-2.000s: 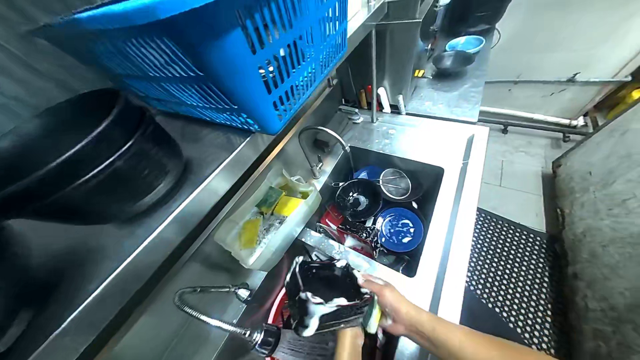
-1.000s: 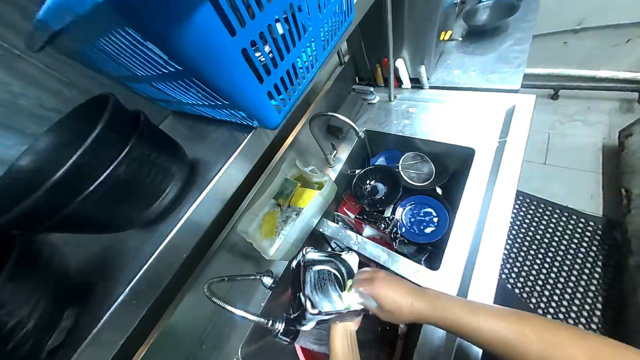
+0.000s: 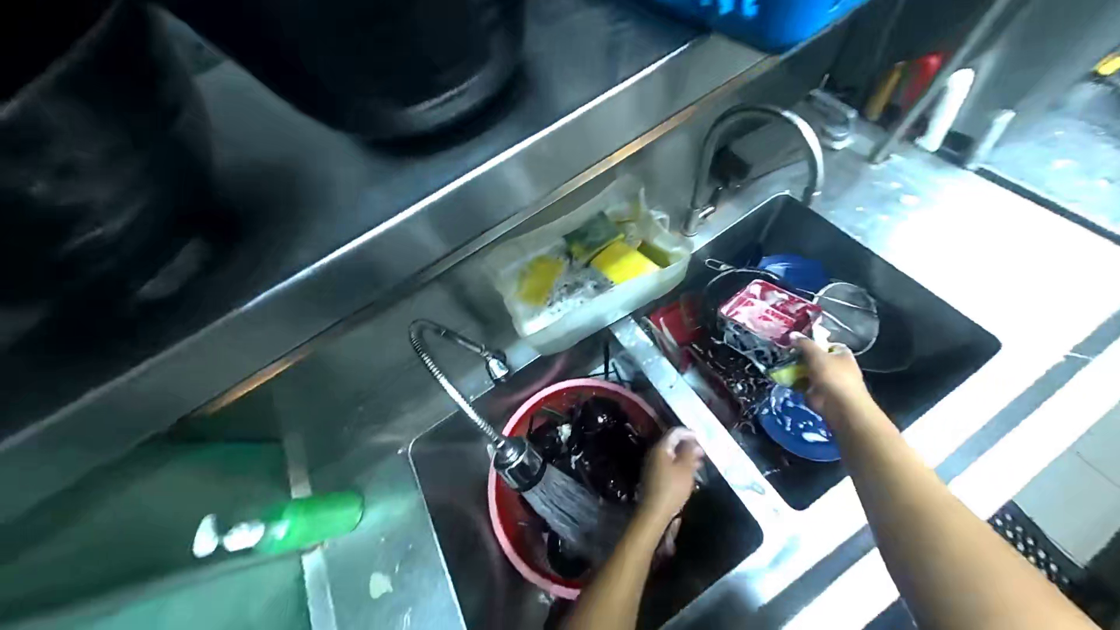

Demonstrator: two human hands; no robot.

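Over the right basin my right hand (image 3: 829, 372) holds a soapy red and black box-shaped container (image 3: 766, 317), with a yellow-green sponge (image 3: 790, 376) at its fingers. Below it lie a blue plate (image 3: 801, 424), a mesh strainer (image 3: 847, 317) and several soapy utensils. My left hand (image 3: 674, 468) is above the right rim of a red basin (image 3: 507, 490) in the left sink, fingers curled; what it holds, if anything, I cannot tell. Water runs from a spring-hose faucet (image 3: 521, 462) into the basin over dark items (image 3: 604, 442).
A white tub (image 3: 569, 328) of sponges stands behind the sinks, beside a curved faucet (image 3: 814, 149). A green bottle (image 3: 319, 522) is at the lower left. Black buckets (image 3: 420, 70) and a blue crate (image 3: 770, 26) rest on the steel shelf.
My right hand has moved from the left sink to above the right one. The hands were together at a soapy black container; now they are apart. The view has shifted considerably.
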